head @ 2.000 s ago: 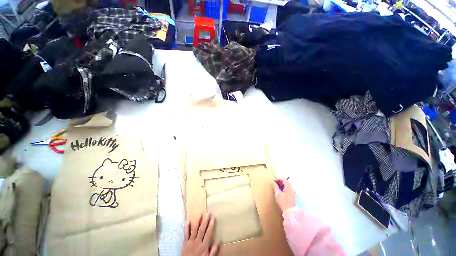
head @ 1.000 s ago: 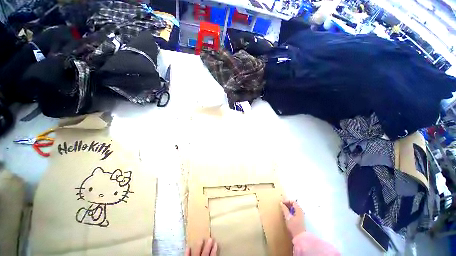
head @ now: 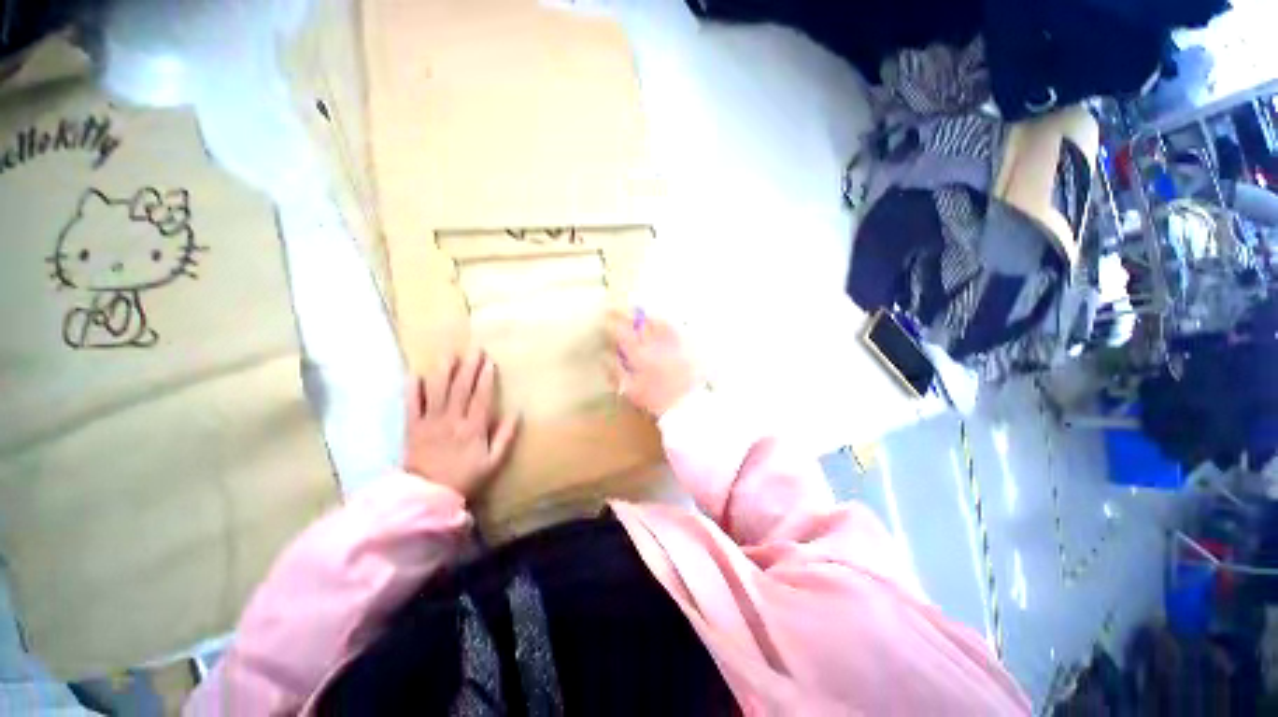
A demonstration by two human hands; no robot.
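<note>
The orange-brown marking template (head: 512,84) lies flat on the stack of beige panels. Its narrow slot shows a bit of black print, and its square window shows beige cloth (head: 540,301). My left hand (head: 456,427) rests flat, fingers spread, on the template's left edge beside the window. My right hand (head: 648,367) is at the window's right edge, closed around a thin purple-blue marking pen (head: 638,319); its tip is too blurred to make out. A beige panel (head: 140,462) with "Hello Kitty" lettering and a cat drawing lies to the left.
A smartphone (head: 897,352) lies near the right table edge. Behind it is a heap of checked and dark cloth (head: 946,238) with a brown card (head: 1040,168) on it. Dark garments (head: 1086,49) are at the back. Grey floor with tape lies right of the table.
The view has tilted down and shifted, bringing my sleeves and dark front into sight. My right hand with the pen has moved from outside the template's right side to the window's right edge.
</note>
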